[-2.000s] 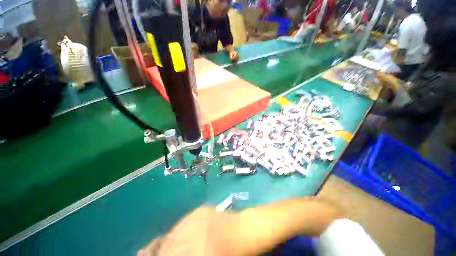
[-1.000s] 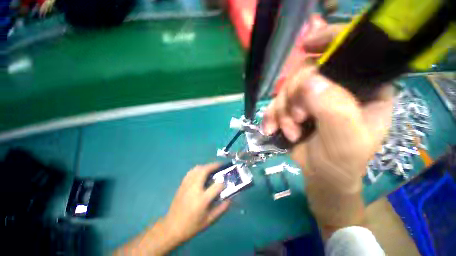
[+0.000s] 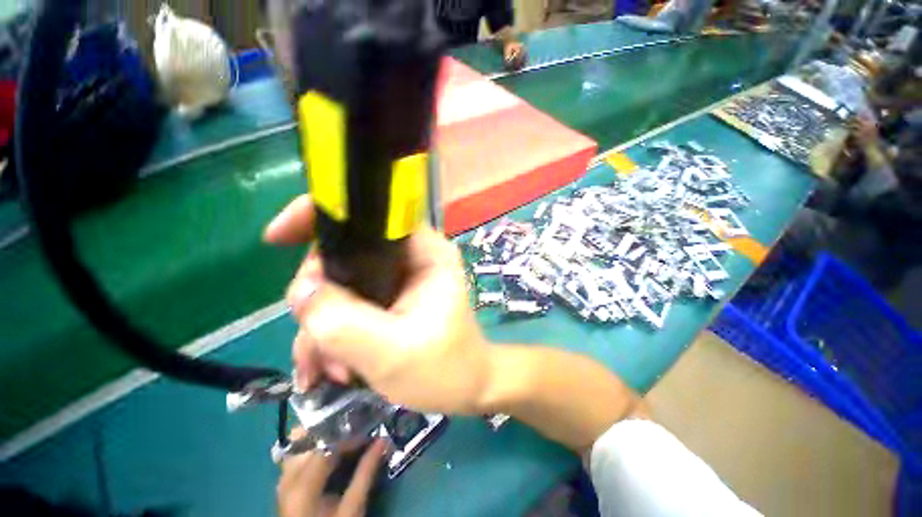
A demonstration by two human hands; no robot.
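My right hand (image 3: 404,328) is closed around the black body of the electric screwdriver (image 3: 369,131), which has yellow labels. The silver nosepiece (image 3: 334,412) is below the hand, over the work. My left hand (image 3: 329,480) is low in the view, partly hidden by the nosepiece, with its fingers on a black plastic housing (image 3: 406,429). The white and silver edge of a frame-shaped insert (image 3: 420,447) shows at the housing's right side. The bit tip is hidden.
A pile of frame-shaped inserts (image 3: 617,247) lies on the teal bench. Behind are a red-orange block (image 3: 516,151) and the green conveyor belt (image 3: 172,252). At right are a blue crate (image 3: 859,333), cardboard (image 3: 778,414) and a person's hand (image 3: 862,131). Another person's hand (image 3: 515,55) shows at the back.
The view has swung back toward the pile. My right hand still grips the screwdriver, which now stands more upright. Its nosepiece now overlaps my left hand and the housing.
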